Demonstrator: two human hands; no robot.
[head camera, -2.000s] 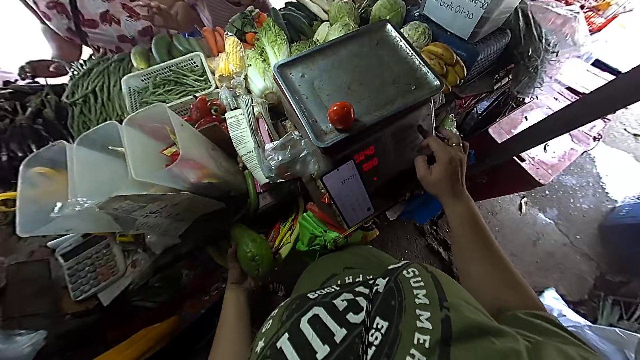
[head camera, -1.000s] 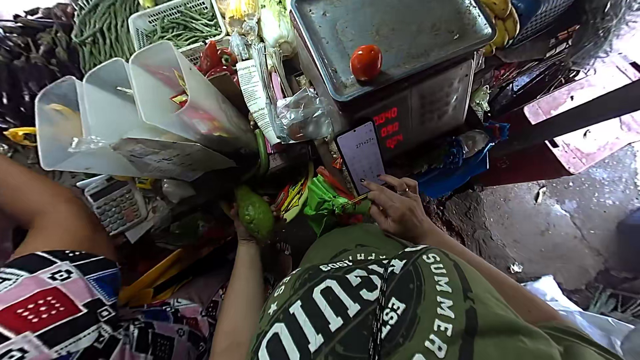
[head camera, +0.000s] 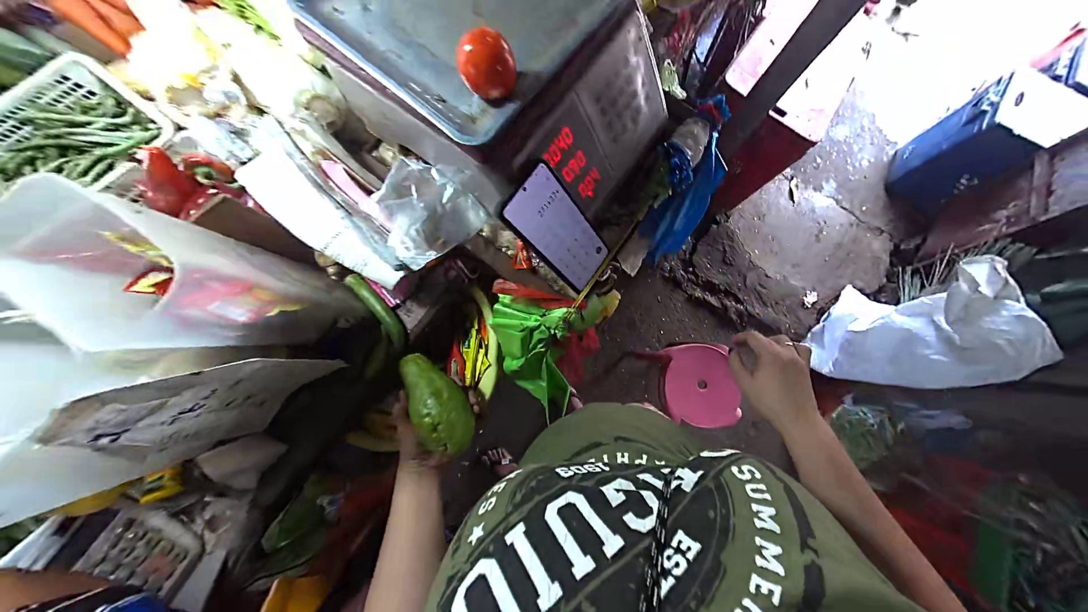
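Note:
My left hand (head camera: 416, 438) holds a green chayote (head camera: 437, 405) low at the centre left, fingers around its sides and underside. Out to the right, my right hand (head camera: 772, 374) hangs with bent fingers and shows nothing in its grip, above a pink plastic stool (head camera: 702, 384). A red tomato (head camera: 486, 63) lies on the metal pan (head camera: 391, 59) of a digital scale (head camera: 608, 110) with lit red digits. Leaning at the scale's front corner is a phone (head camera: 556, 226) showing a calculator. Green plastic bags (head camera: 531, 340) hang below the phone.
Clear plastic bins (head camera: 153, 272) stand at the left, with a cardboard piece (head camera: 187, 412) and a desk calculator (head camera: 140, 548) below. A basket of green beans (head camera: 72, 119) is upper left. A white sack (head camera: 935, 327) and blue container (head camera: 960, 140) are at the right. Another person's arm shows lower left.
My right hand was at the scale, then touched the phone, and is now away to the right of it. My left hand keeps hold of the chayote. The view has shifted.

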